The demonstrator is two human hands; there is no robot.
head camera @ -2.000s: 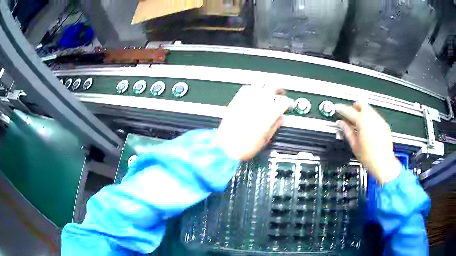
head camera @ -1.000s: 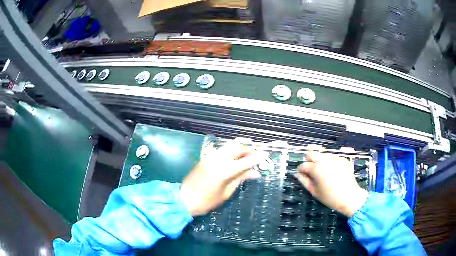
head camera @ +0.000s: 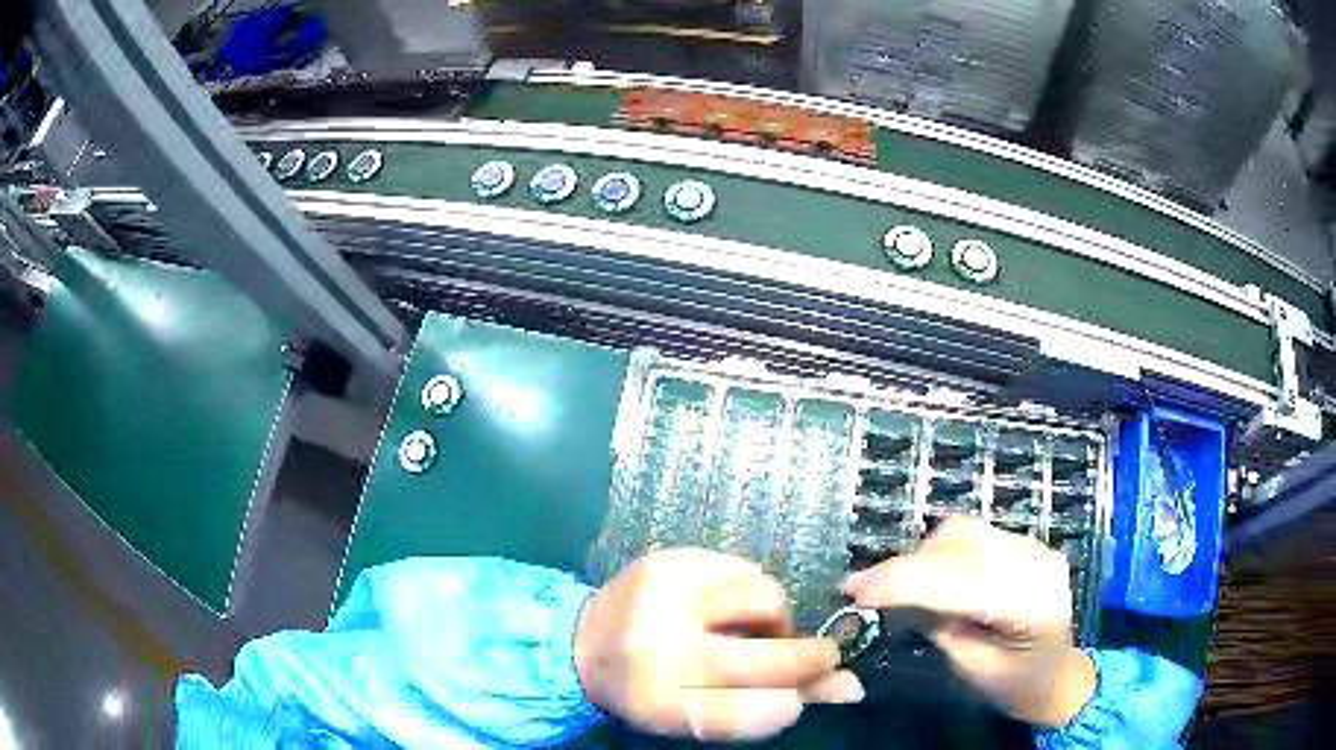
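My left hand (head camera: 703,645) holds a round part (head camera: 850,630) between thumb and fingers over the near part of the clear blister tray (head camera: 637,454). The part has a silvery-white rim and a dark centre and is tilted. My right hand (head camera: 974,608) is just right of it, its fingertips close together at the part's upper edge; whether they hold anything is hidden. The tray's right columns hold dark parts; its left columns show clear, unfilled pockets. My hands cover part of the tray's near side.
Several round parts lie on the green conveyor belt (head camera: 791,220). An orange-brown carrier (head camera: 747,123) is on the far belt. Two set-aside parts (head camera: 441,393) lie at the bench's left. A blue parts bin (head camera: 1169,586) with whitish contents stands right of the tray. A grey post (head camera: 220,176) rises at left.
Both hands moved from the conveyor to the tray, then towards its near side, with a round part in the left hand. Belt parts and the orange-brown carrier shifted right in view as the view also shifted.
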